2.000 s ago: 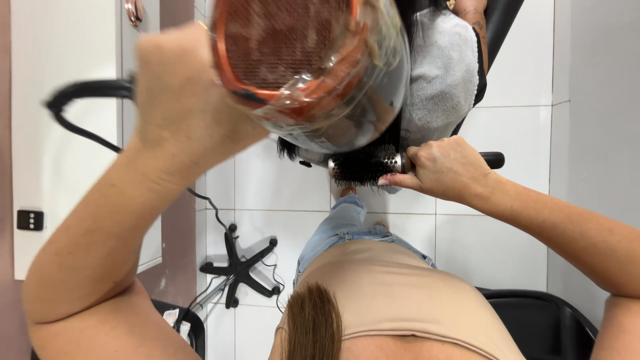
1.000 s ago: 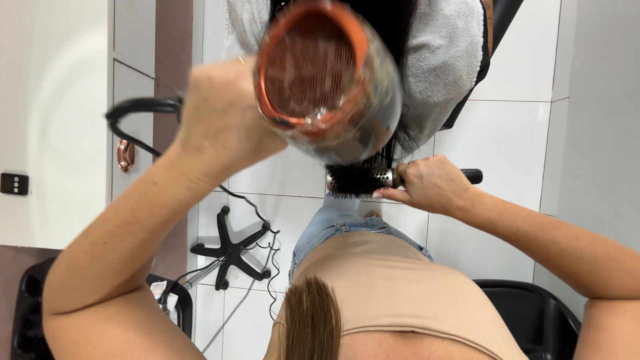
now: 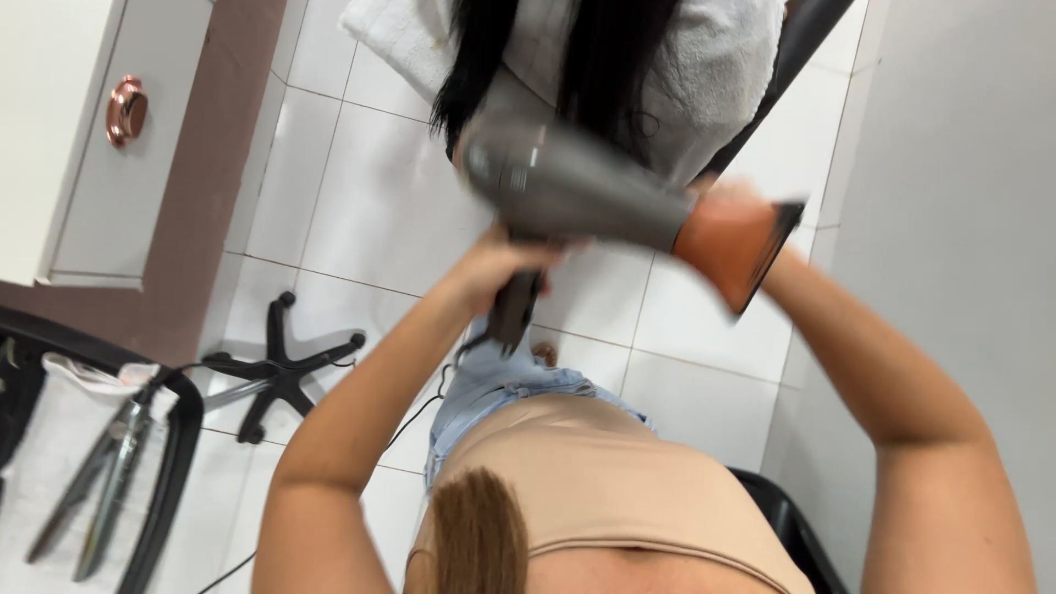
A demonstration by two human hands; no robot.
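My left hand (image 3: 503,266) grips the handle of a grey hair dryer (image 3: 594,186). Its orange nozzle (image 3: 730,247) points to the right and slightly down, blurred by motion. Behind the nozzle, my right hand (image 3: 730,194) is mostly hidden, and whether it holds anything cannot be told. No round brush shows in this frame. Just beyond the dryer, long dark hair (image 3: 606,66) hangs in separate sections over a seated person's back, with a white towel (image 3: 718,74) around the shoulders.
At the lower left, a hair straightener (image 3: 120,470) lies on a white cloth in a black tray (image 3: 186,429). A black wheeled base (image 3: 285,367) stands on the tiled floor, near a cord. A white drawer (image 3: 124,165) is at the left, and a grey wall (image 3: 949,206) at the right.
The dryer has come down from its raised position and turned, so its side shows instead of its rear grille. The round brush seen in my right hand earlier is out of sight. The view has shifted.
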